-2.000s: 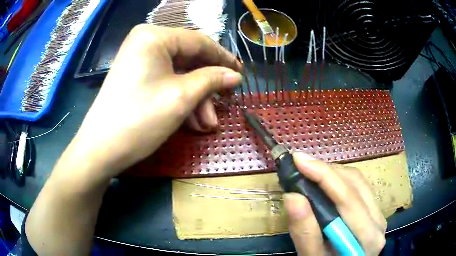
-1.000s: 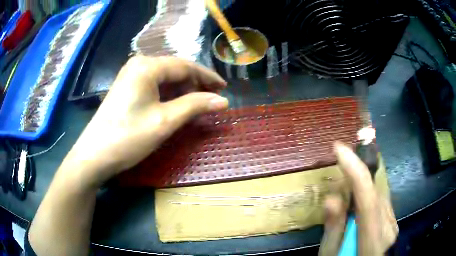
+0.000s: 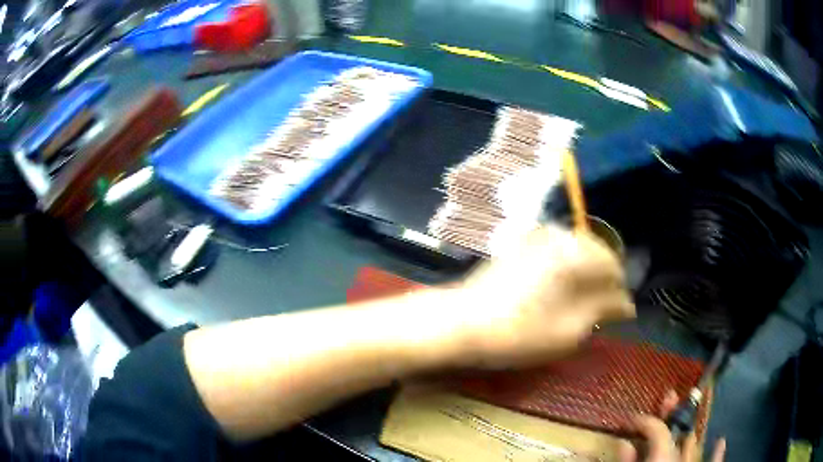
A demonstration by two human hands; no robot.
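Observation:
My left hand (image 3: pixel 559 293) is blurred, reaches across the board and covers part of the flux cup (image 3: pixel 606 236). The flux brush's yellow-orange handle (image 3: pixel 575 194) rises just behind it; whether the fingers hold the brush or a lead cannot be told. My right hand (image 3: pixel 663 440), cut off by the bottom edge, is around the soldering iron (image 3: pixel 689 411), its tip pointing up. The red-brown perforated board (image 3: pixel 587 383) lies under my left forearm, partly hidden. Thin silvery strands (image 3: pixel 505 429) lie on the cardboard pad (image 3: pixel 424 424). The standing leads are hidden or blurred.
The black tray (image 3: pixel 383 171) with fanned leads (image 3: pixel 496 180) is behind my left hand. The blue tray (image 3: pixel 217 135) with leads lies left of it. The black fan (image 3: pixel 722 253) is at the right. Red-brown stacked boards (image 3: pixel 135 135) are far left.
The view has swung left, so the trays sit more central. My left hand has moved from the board to the flux cup. The right hand and iron are now at the board's right end.

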